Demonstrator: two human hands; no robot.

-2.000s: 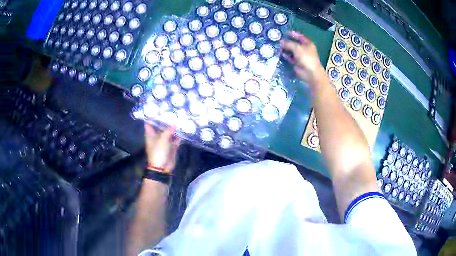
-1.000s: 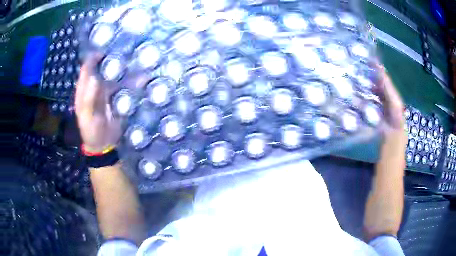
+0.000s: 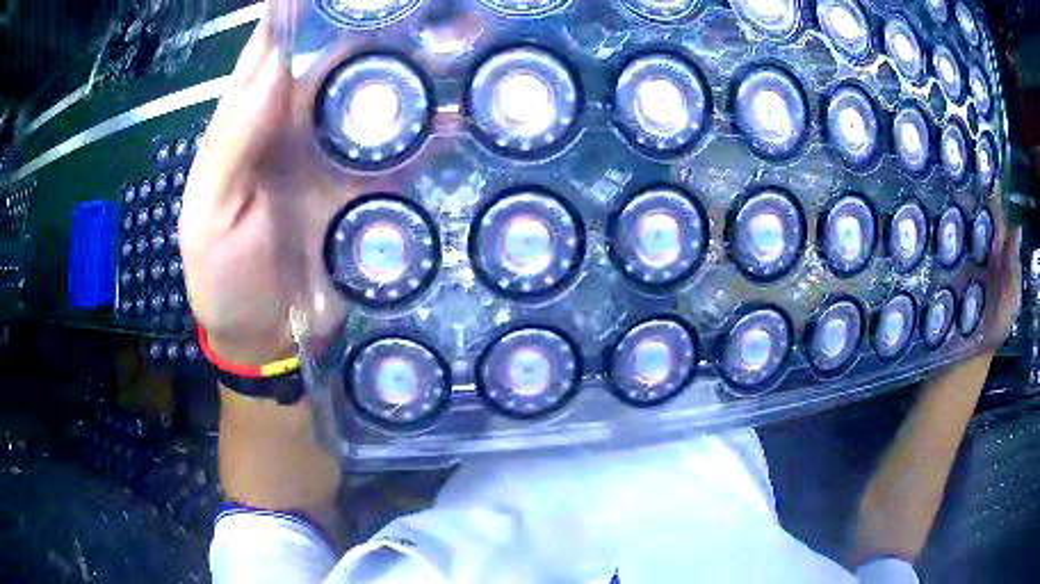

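Note:
A clear blister tray (image 3: 479, 439) is held up close in front of the camera and fills the middle and right of the view. Its pockets hold rows of speaker drivers (image 3: 528, 242), round with black rings and shiny pink-blue centres. My left hand (image 3: 257, 217) grips the tray's left edge, its fingers partly behind the clear plastic and cut off at the top. My right hand (image 3: 1006, 291) is at the tray's right edge, mostly hidden behind it. The tray's top runs out of the picture.
At left, a blue block (image 3: 94, 253) stands beside a component tray (image 3: 154, 245) on the green bench. A pale metal rail (image 3: 137, 91) crosses the upper left. Dark trays (image 3: 126, 456) lie low at left, hard to make out. The held tray hides most of the bench.
The tray has been lifted off the bench area and brought much closer to the camera. My right hand has moved from the tray's upper part to its right edge. The tan carrier board is now hidden.

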